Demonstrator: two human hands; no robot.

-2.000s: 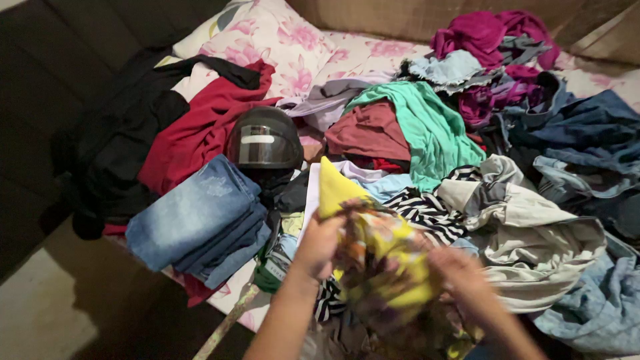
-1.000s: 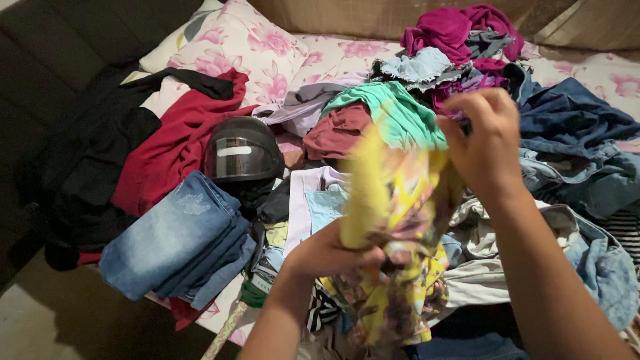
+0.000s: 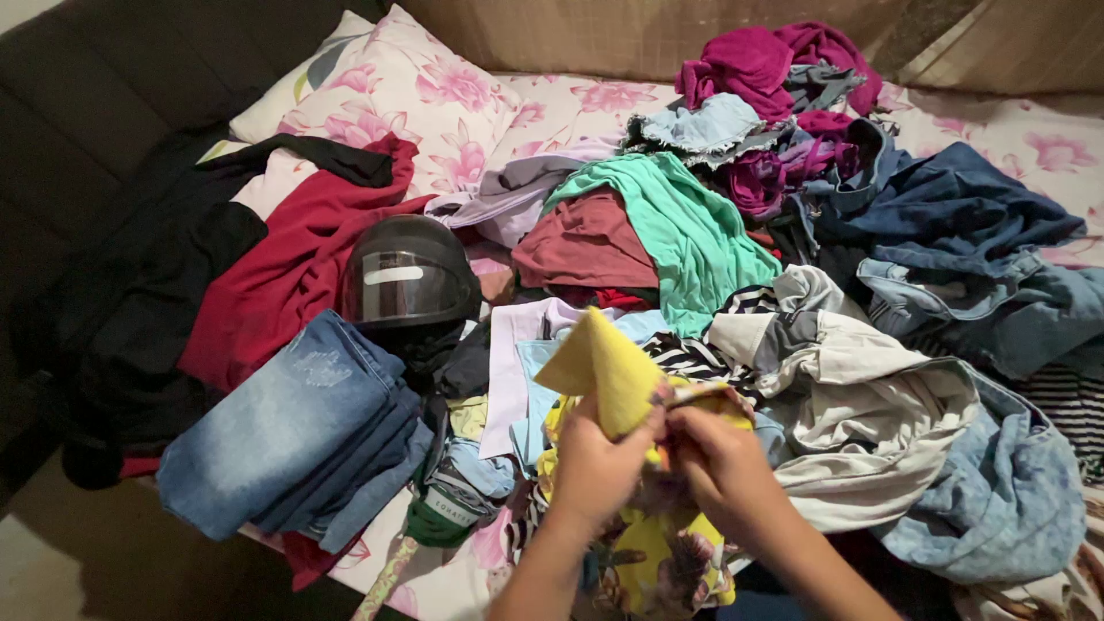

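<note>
A yellow garment with a flower print [image 3: 642,552] hangs from both my hands above the heap of clothes. My left hand [image 3: 599,461] grips it near a plain yellow part that stands up in a folded point. Close beside it, my right hand [image 3: 711,448] pinches the printed edge, the fingertips of the two hands almost meeting. Behind the garment lie a light lavender cloth [image 3: 511,375] and a black-and-white striped cloth [image 3: 686,355]. The lower part of the garment hides what is under it.
Folded blue jeans [image 3: 280,431] are stacked at the left, near a black helmet [image 3: 410,272]. Red [image 3: 285,259] and black clothes lie beyond. A green shirt [image 3: 690,233], beige trousers [image 3: 871,423] and denim [image 3: 949,211] spread rightward. A floral pillow [image 3: 431,95] rests at the back.
My right hand was raised away from my left a second ago; it has come down beside it and holds the garment's edge. The yellow part now stands up in a point.
</note>
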